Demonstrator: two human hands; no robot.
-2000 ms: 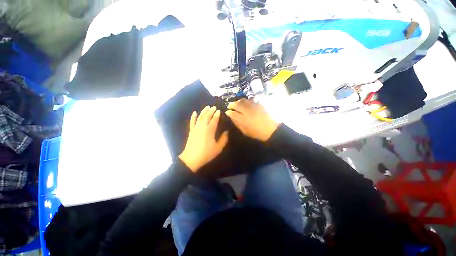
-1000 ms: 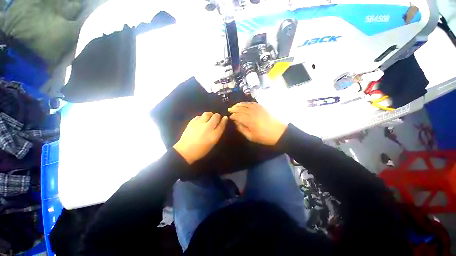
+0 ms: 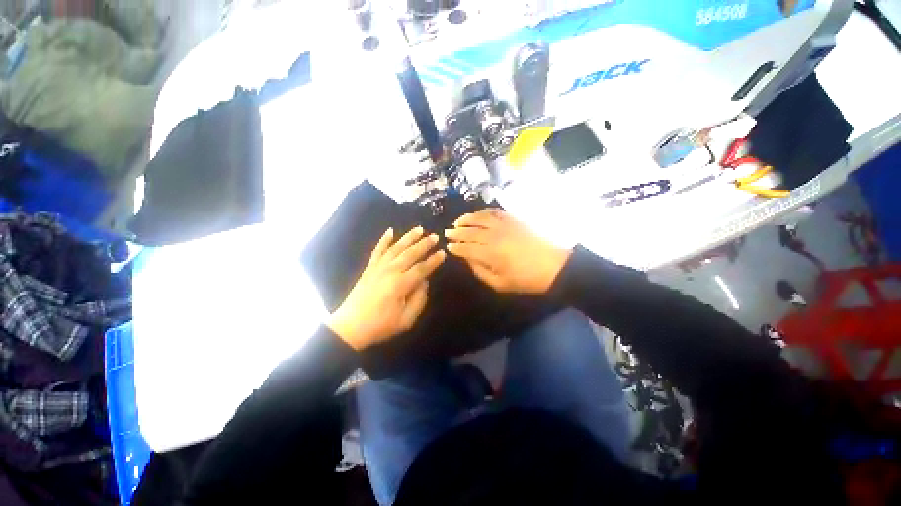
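A black fabric panel [image 3: 346,237] lies on the white table in front of the sewing machine [image 3: 632,109], its upper edge at the presser foot area [image 3: 440,188]. My left hand [image 3: 392,289] rests flat on the panel, fingers slightly apart, fingertips just below the needle area. My right hand [image 3: 506,251] lies on the panel just right of it, fingertips close to the left ones. Neither hand visibly pinches the cloth. The panel's near part reaches my lap. Glare and the metal parts hide the needle point.
Other black pieces [image 3: 203,168] lie at the table's far left. Snips [image 3: 637,191], red and yellow handles [image 3: 756,178] and a dark cloth [image 3: 800,133] lie right. A blue crate [image 3: 122,415] and plaid garments [image 3: 44,316] are left, a red stool [image 3: 840,321] right.
The view has shifted and tilted slightly. My left fingers, curled together one second ago, are now more spread and flat. My right hand stays on the panel beside the needle area.
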